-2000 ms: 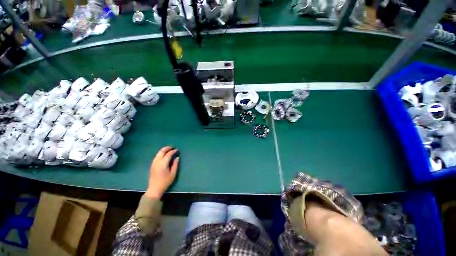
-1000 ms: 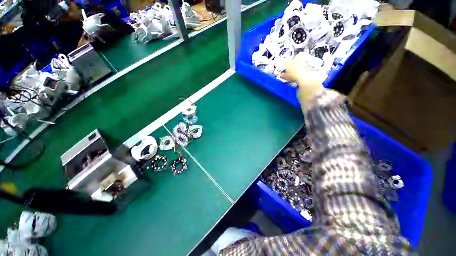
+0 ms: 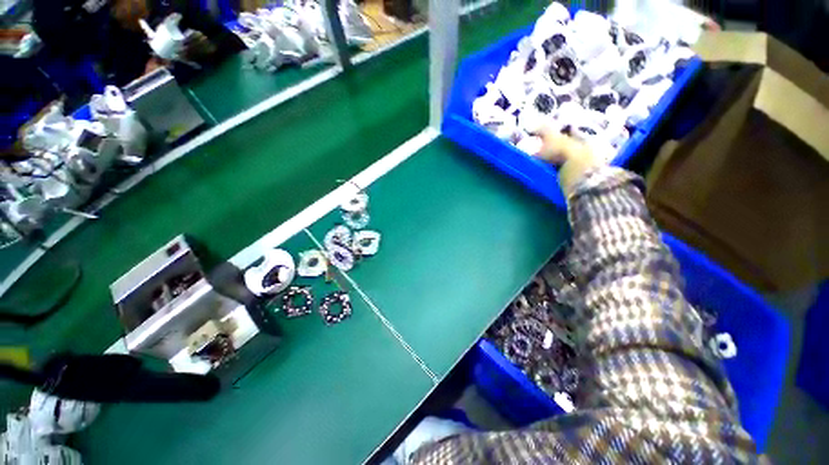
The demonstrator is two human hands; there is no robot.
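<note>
My right hand (image 3: pixel 565 150) is at the near edge of the upper blue bin (image 3: pixel 509 163), among the loose white housings (image 3: pixel 582 73) heaped in it. Its fingertips are partly lost against the white parts, so I cannot tell if it grips one. Several housings show dark round centres. My right sleeve crosses over the lower blue bin (image 3: pixel 759 363), which holds small grey plates (image 3: pixel 532 341). My left hand is out of the picture.
The screw feeder (image 3: pixel 182 309) stands on the green mat, with the black electric screwdriver (image 3: pixel 127 378) beside it. Ring boards (image 3: pixel 335 308), clear round parts (image 3: pixel 339 247) and one white housing (image 3: pixel 270 272) lie right of it. White housings are at lower left. An open cardboard box (image 3: pixel 736 182) is at right.
The view has swung right from the bench to the bins. My right arm has reached out to the upper bin and shifted slightly nearer its front edge. My left hand has left the picture.
</note>
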